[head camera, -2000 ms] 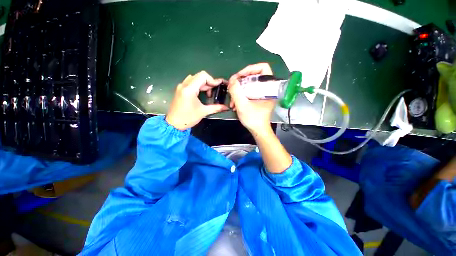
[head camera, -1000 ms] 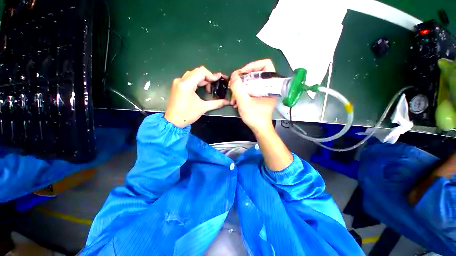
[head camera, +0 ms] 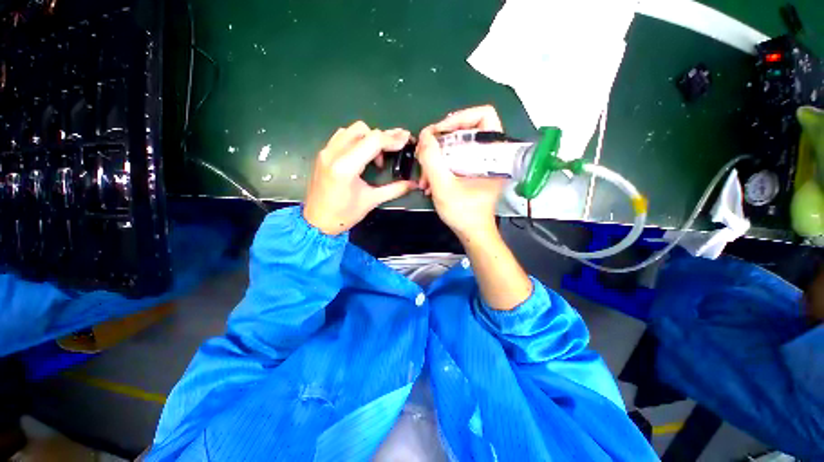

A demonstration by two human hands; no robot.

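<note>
My left hand holds a small black housing between thumb and fingers, over the bench's near edge. My right hand grips a glue syringe like a pen, its front end pointing left at the housing. The needle tip is hidden by my fingers. A green adapter head caps the syringe's rear, and a clear air hose with a yellow band loops right from it.
A black blister tray is at left. A white paper sheet lies ahead on the green bench. The controller, a round gauge and a crumpled tissue are at right. Another person's blue sleeve shows lower right.
Both hands keep nearly the same hold. My left fingers have shifted slightly around the housing. The tray appears a little further left, and the other person's arm at right has moved.
</note>
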